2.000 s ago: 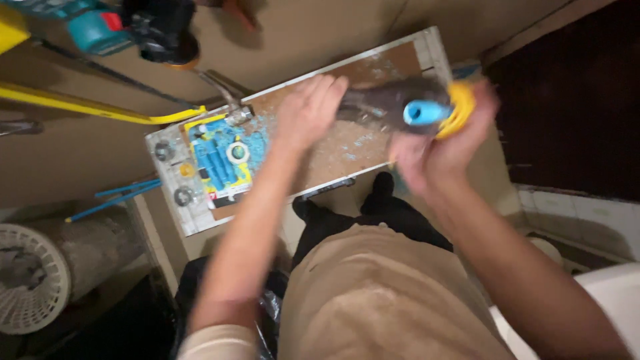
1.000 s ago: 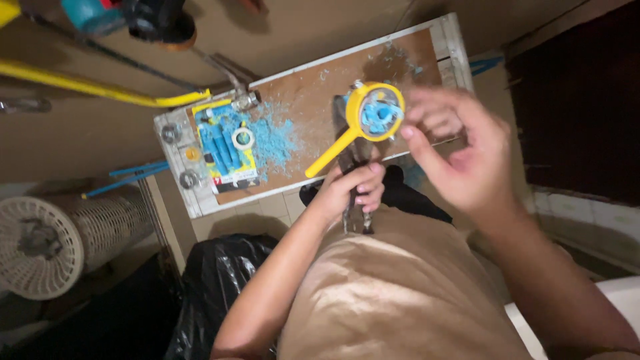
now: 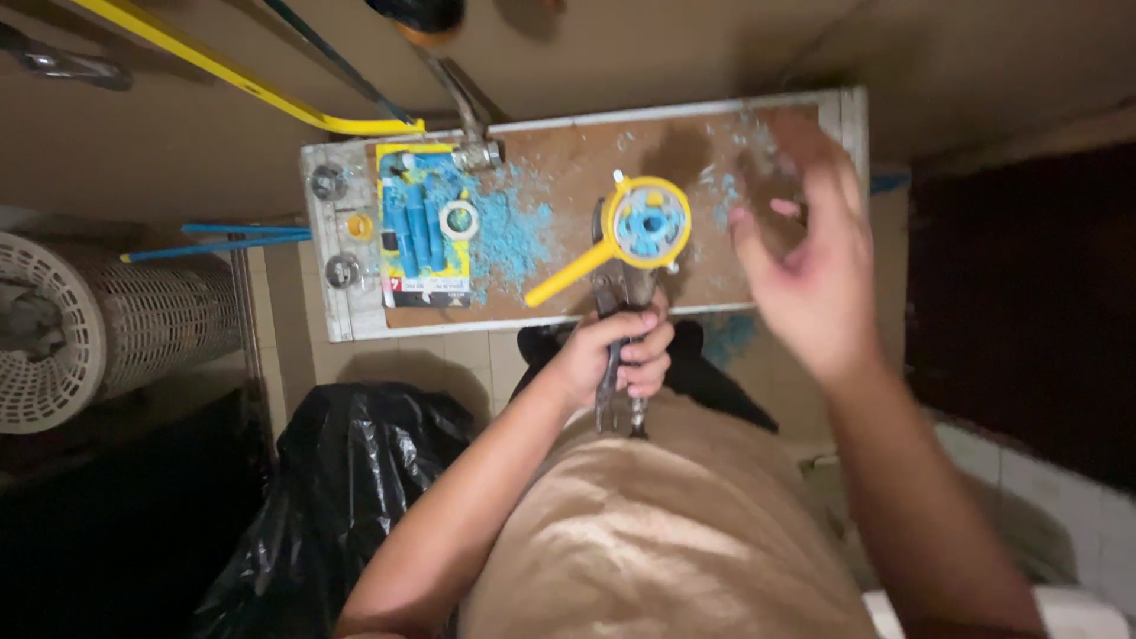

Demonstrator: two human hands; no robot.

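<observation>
Locking pliers (image 3: 611,355) are held by their handles in my left hand (image 3: 621,353), above the near edge of the board. Just beyond that hand, at the jaw end of the pliers, is a round yellow tool with a straight handle (image 3: 568,275); a blue ring-like piece (image 3: 652,224) shows in its middle. How the jaws grip it is hidden. My right hand (image 3: 812,257) is raised to the right with its fingers apart, blurred, touching nothing that I can see. Blue plastic shavings (image 3: 513,235) lie on the brown board (image 3: 595,160). Left of them are several blue tubes (image 3: 415,232) and a white ring (image 3: 460,219).
A hammer (image 3: 479,153) rests its head on the board's far edge. A yellow-framed saw (image 3: 240,84) lies beyond the far left corner. Small clear containers (image 3: 342,269) sit at the left end. A black plastic bag (image 3: 364,453) and a white plastic basket (image 3: 89,337) stand on the near left.
Two seconds ago my right hand was at the yellow tool; now it is apart from it. My left hand has moved from above the board to the pliers' handles.
</observation>
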